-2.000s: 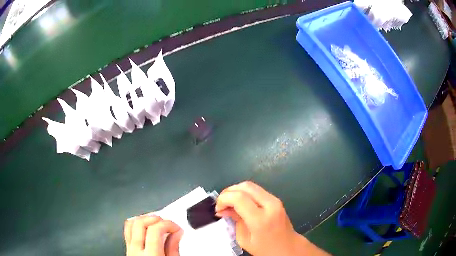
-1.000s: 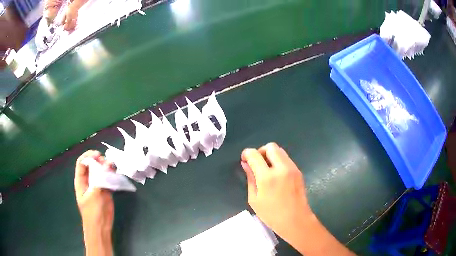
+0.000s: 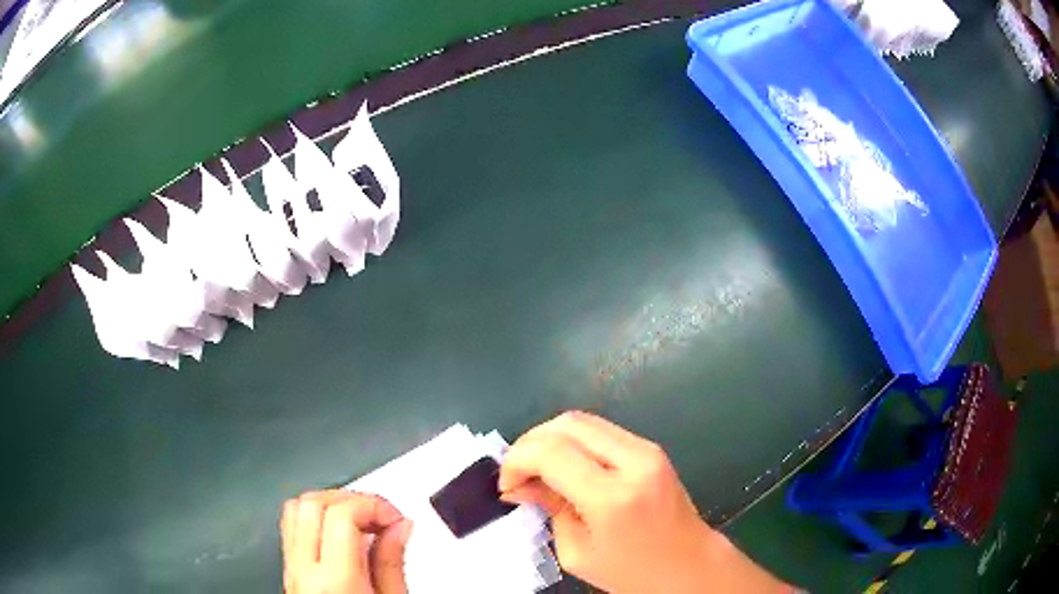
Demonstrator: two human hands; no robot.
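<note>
A stack of flat white paper sleeves (image 3: 447,564) lies on the green bench at the bottom centre. A black power adapter (image 3: 474,499) lies on the top sleeve. My right hand (image 3: 604,493) grips the adapter's right edge between thumb and fingers. My left hand (image 3: 345,543) pinches the left edge of the top sleeve; its lower part is cut off by the picture's edge. A row of filled sleeves (image 3: 250,250) stands upright at the left, pointed ends up, with dark blocks showing in some openings.
A blue plastic tray (image 3: 865,273) with clear shiny pieces (image 3: 844,157) lies at the right of the bench (image 3: 546,255). White stacked sleeves (image 3: 900,26) lie beyond it. A blue stool with a dark red seat (image 3: 973,458) stands at the lower right, near a cardboard carton (image 3: 1028,302).
Another sleeve stands at the row's left end. The adapter that lay alone mid-bench is gone from there. My hands have come back to the stack, my right holding an adapter. The view has shifted.
</note>
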